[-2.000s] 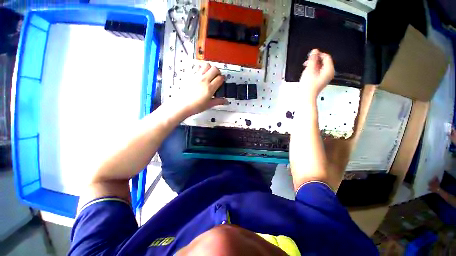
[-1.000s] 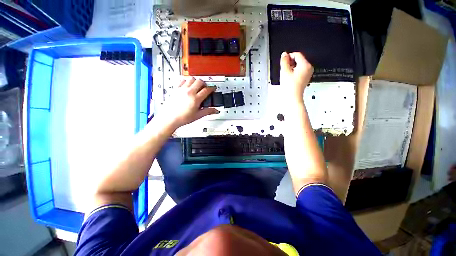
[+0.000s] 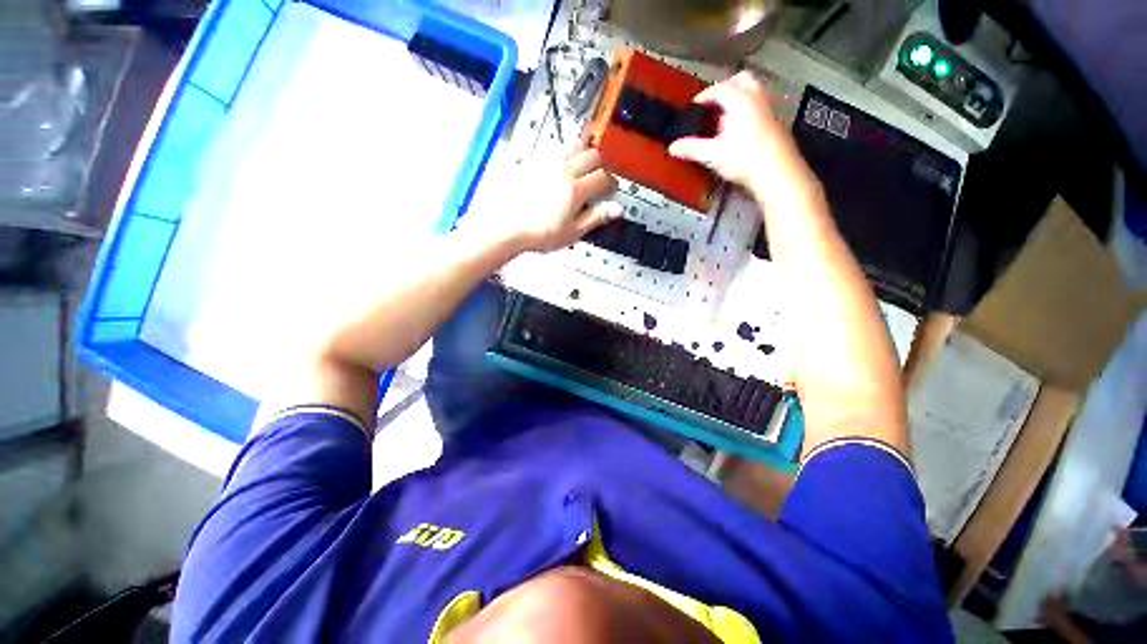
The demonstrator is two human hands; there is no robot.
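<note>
The orange-red fixture [image 3: 654, 167] lies tilted on the perforated plate, with a row of small black parts [image 3: 643, 110] across it. My right hand [image 3: 752, 141] is over the fixture's right side, with thumb and fingers around a black part at the row's right end. Its palm side is hidden. My left hand [image 3: 564, 205] is below the fixture's left end, fingers apart, with nothing visible between them. Its thumb side is beside the left end of a loose row of black parts [image 3: 652, 247] on the plate.
A blue bin [image 3: 116, 279] at left holds black parts [image 3: 450, 63] in its far corner. A rounded machine part [image 3: 692, 23] is above the fixture. A control box [image 3: 952, 78] shows green lights. A black printed pad [image 3: 868, 189], open carton [image 3: 1050, 283] and keyboard [image 3: 642, 365] are nearby.
The view has turned, so the bench appears tilted. My right hand has moved from over the black pad to the fixture's black parts. My left hand stays near the loose row.
</note>
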